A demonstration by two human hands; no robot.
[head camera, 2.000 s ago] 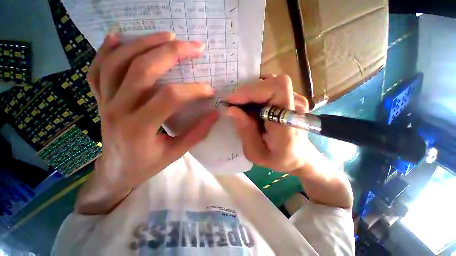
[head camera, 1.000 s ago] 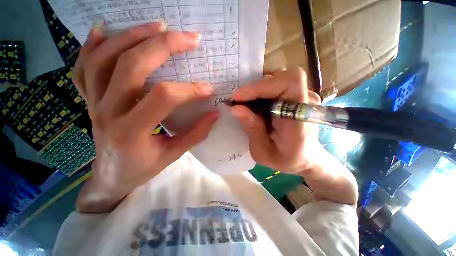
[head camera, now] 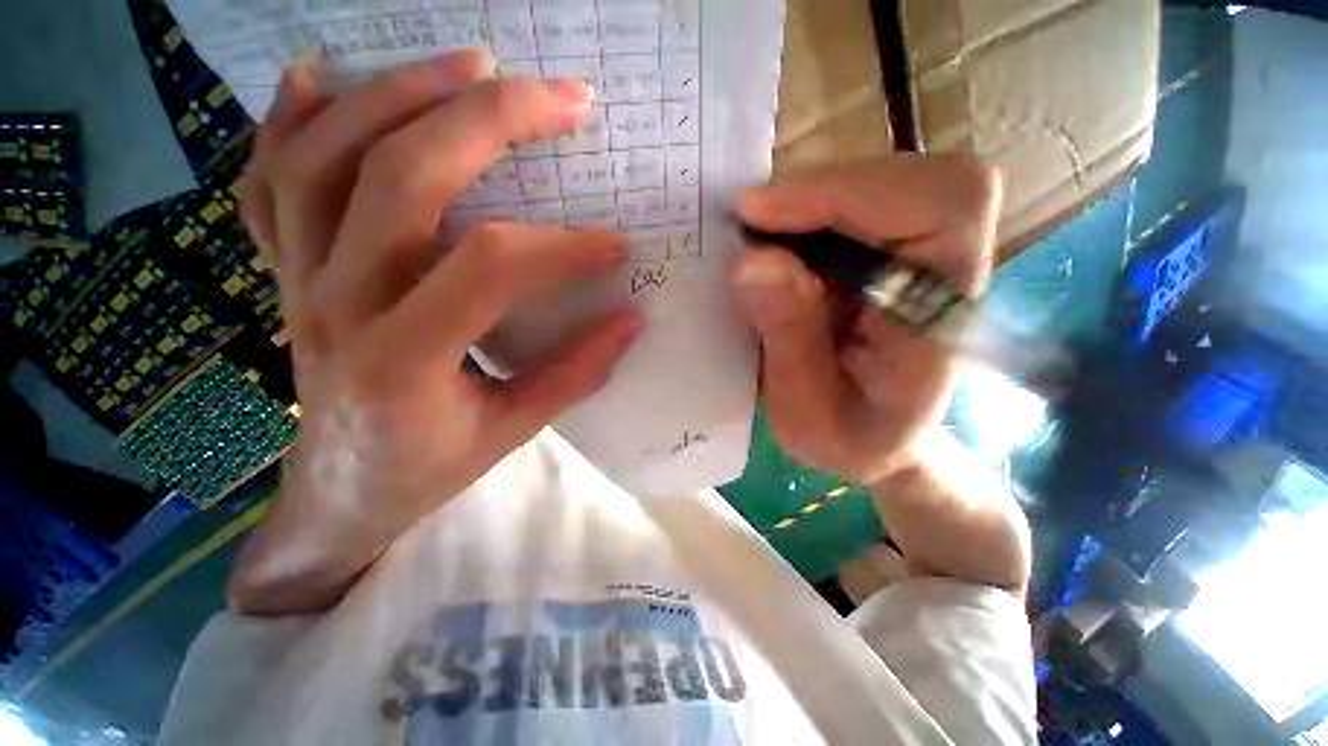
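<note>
A white production sheet (head camera: 699, 364) with a printed table and small ticks fills the upper middle of the view. A short handwritten mark stands just below the table, and another near the lower edge. My left hand (head camera: 423, 277), bare, holds the sheet from its left side, with thumb and index finger pinching it and the other fingers spread over the print. My right hand (head camera: 874, 292), bare, holds a black pen (head camera: 910, 292) just right of the sheet's written part. The pen's rear end is blurred. Whether its tip touches the sheet cannot be told.
Green and black PCB panels (head camera: 211, 430) with yellow blocks lie at the left. A brown carton (head camera: 1034, 110) stands at the upper right, behind the sheet. A blue lattice pallet part (head camera: 1172, 284) and dark boxes are at the right. Green floor shows below the sheet.
My right hand has moved right with the pen, off the handwriting below the table. That mark is now longer and uncovered. My left hand still holds the sheet.
</note>
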